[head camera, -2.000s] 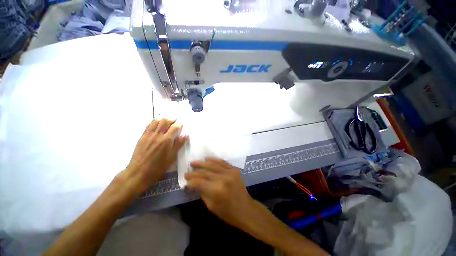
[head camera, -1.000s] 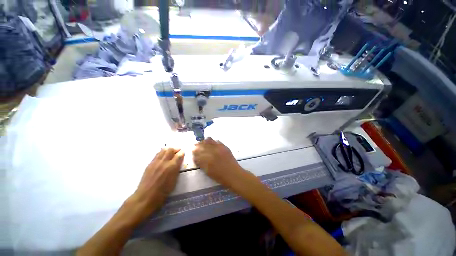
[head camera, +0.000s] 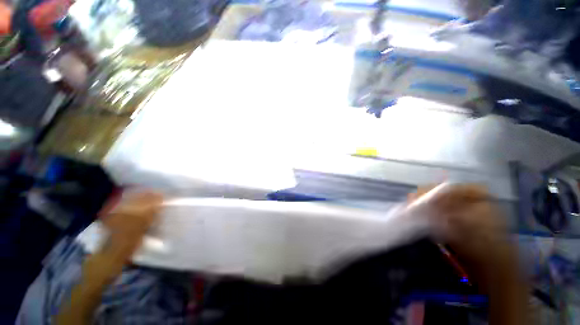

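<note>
A white cut panel (head camera: pixel 254 232) is stretched between my two hands, low in front of the table's front edge. My left hand (head camera: pixel 133 219) grips its left end and my right hand (head camera: pixel 451 206) grips its right end; both are blurred. A stack of white cut panels (head camera: pixel 229 120) lies on the table left of the needle area. The sewing machine (head camera: pixel 432 76) stands at upper right, blurred. The presser foot and needle cannot be made out.
A small yellow patch (head camera: pixel 366 152) lies near the needle area. Black-handled scissors (head camera: pixel 552 203) lie at the right. A shiny brown-gold wrapped bundle (head camera: pixel 133 82) is left of the table. Blue-grey fabric heaps (head camera: pixel 273 22) lie behind.
The view has swung left. My hands have moved from beside the needle to wide apart, with the panel now held taut between them in front of the table edge. The yellow patch has come into view.
</note>
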